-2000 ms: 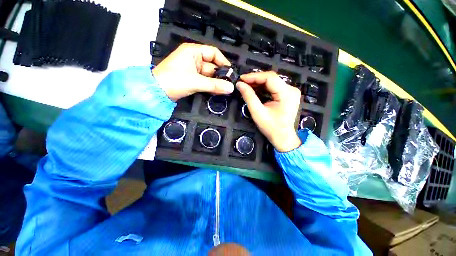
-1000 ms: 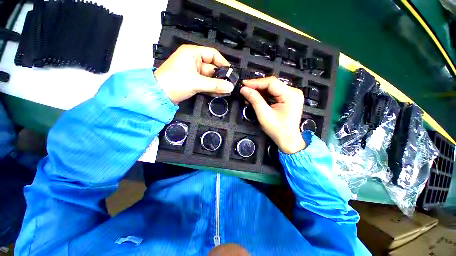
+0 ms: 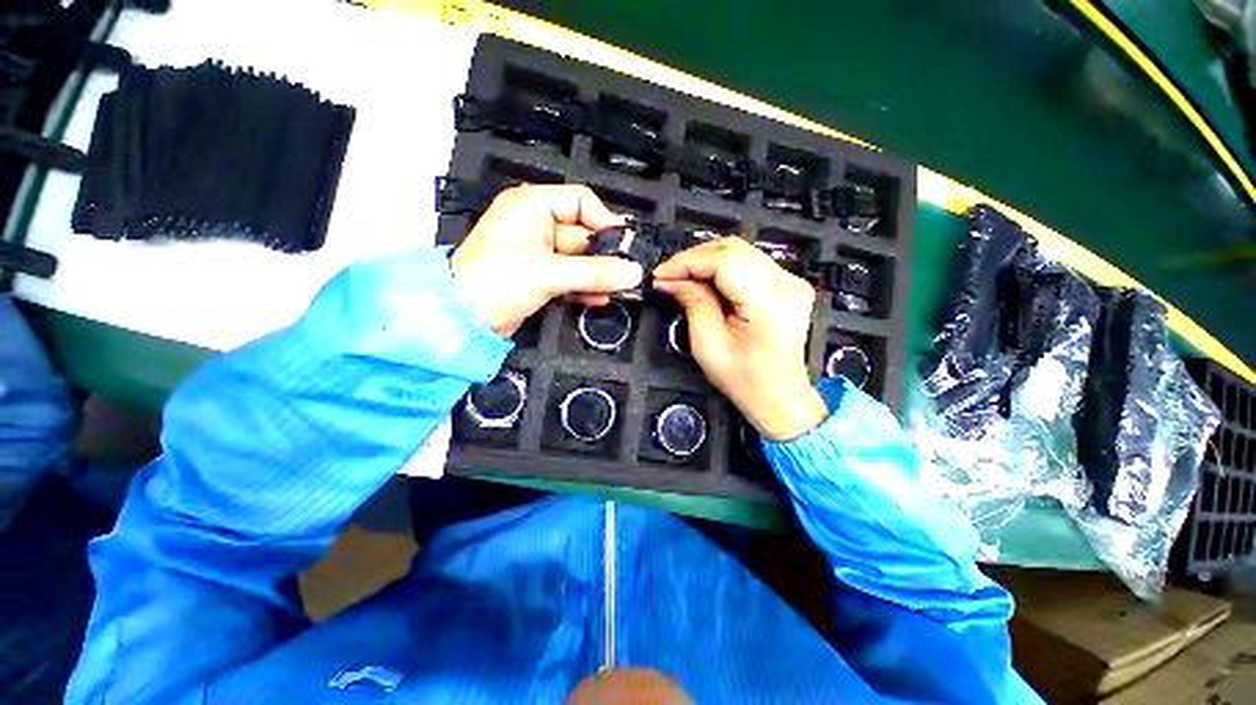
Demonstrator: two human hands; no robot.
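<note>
My left hand [image 3: 540, 255] holds a small dark watch head [image 3: 623, 244] over the foam tray. My right hand [image 3: 744, 324] pinches at the watch head's right side; the small part between its fingertips is too hidden to tell. The dark foam tray [image 3: 544, 468] lies in front of me. Bare round watch heads with silver rings sit in its lower pockets, one at the lower middle [image 3: 588, 413]. Strapped watches [image 3: 716, 168] lie across the upper pockets. My hands cover some middle pockets.
A fanned pile of black straps [image 3: 214, 159] lies on a white sheet [image 3: 400, 179] at the left. Clear plastic bags of straps [image 3: 1054, 358] lie to the right, with a second foam tray [image 3: 1219, 475] beyond. A yellow rail [image 3: 950, 189] edges the bench. Cardboard boxes [image 3: 1102, 627] are at the lower right.
The view has shifted, so the tray and strap pile sit lower in the picture. Both hands keep the same hold on the watch head, with fingertips a little closer together.
</note>
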